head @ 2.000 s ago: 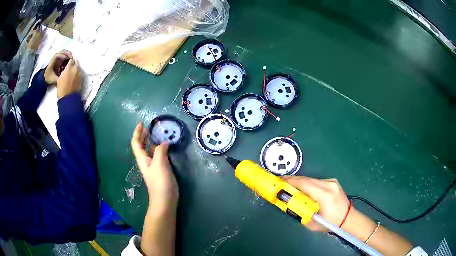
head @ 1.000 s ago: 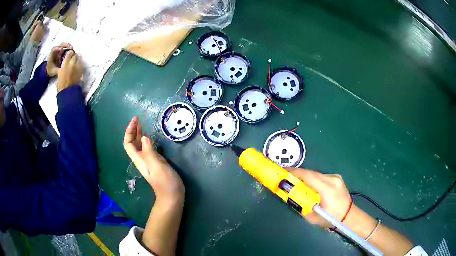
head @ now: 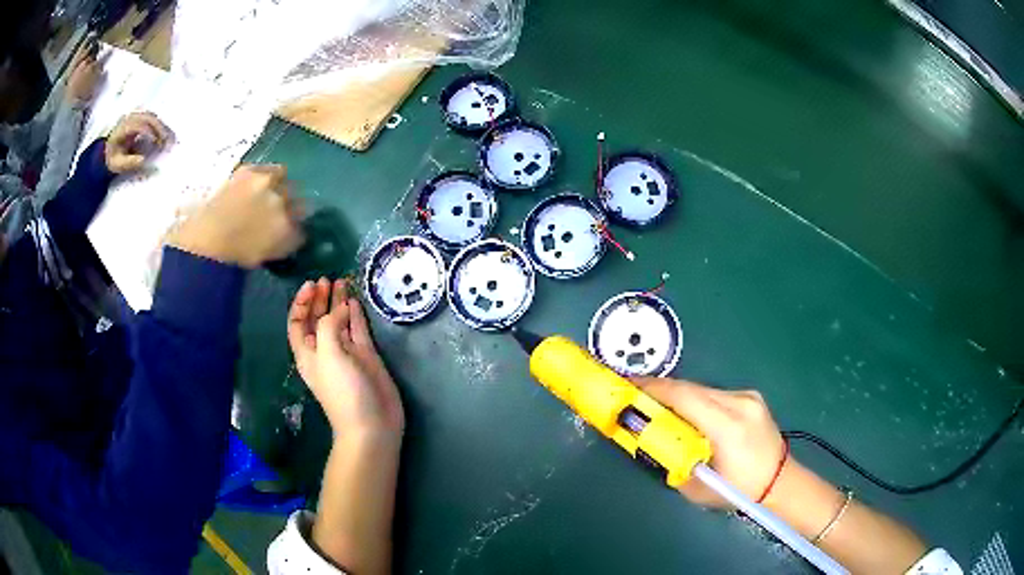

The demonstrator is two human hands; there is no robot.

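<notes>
My right hand holds a yellow glue gun. Its black nozzle points up-left, just below a round housing with a pale inner disc. Another housing sits left of it and one sits right, above the gun. Several more dark-rimmed housings stand behind, some with thin red leads. My left hand is empty, palm up with fingers apart, left of the housings. A blurred dark round thing is at the neighbour's hand, just above my left fingertips.
A neighbouring person's blue sleeve and hands reach in from the left. A clear plastic bag lies on a tan board at the upper left. A black cord crosses the green table at right.
My left hand set a housing down beside the others and let go. The neighbour's nearer hand has since reached toward my left hand with a dark round thing. The gun has barely moved.
</notes>
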